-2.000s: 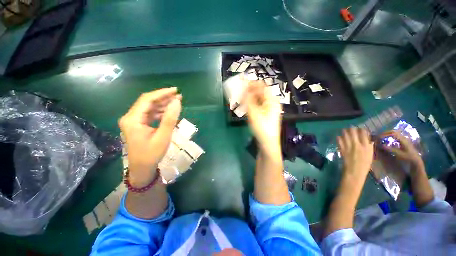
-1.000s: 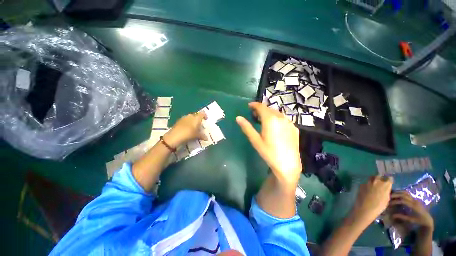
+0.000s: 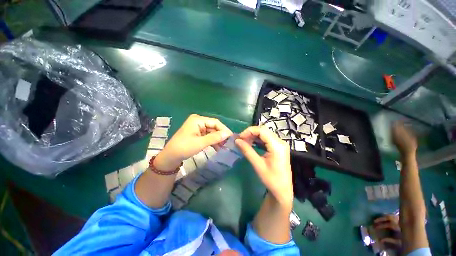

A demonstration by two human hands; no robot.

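Note:
My left hand point(image 3: 192, 141) and my right hand point(image 3: 267, 160) meet over the bench, thumbs and forefingers pinched close together. Between the fingertips is a small pale grey piece point(image 3: 231, 142), mostly hidden by them and overlapping the pads behind it. Joined rows of pale rectangular pads point(image 3: 192, 186) lie on the green bench under and beside my left wrist. A black two-compartment parts tray point(image 3: 350, 122) lies beyond my right hand. Its left side holds a jumbled pile of pale, black-edged modules point(image 3: 299, 119); a few lie in its right side.
A large clear plastic bag point(image 3: 95, 107) lies at left. A dark tray point(image 3: 112, 20) is at the far upper left. Loose black parts point(image 3: 315, 192) lie near my right forearm. A neighbour's arm point(image 3: 411, 200) reaches forward at right, near a pad strip point(image 3: 382, 192).
My left hand has lifted from the pad rows and my right hand has closed in to meet it at a small piece. The neighbour's arm has reached forward. The view has shifted.

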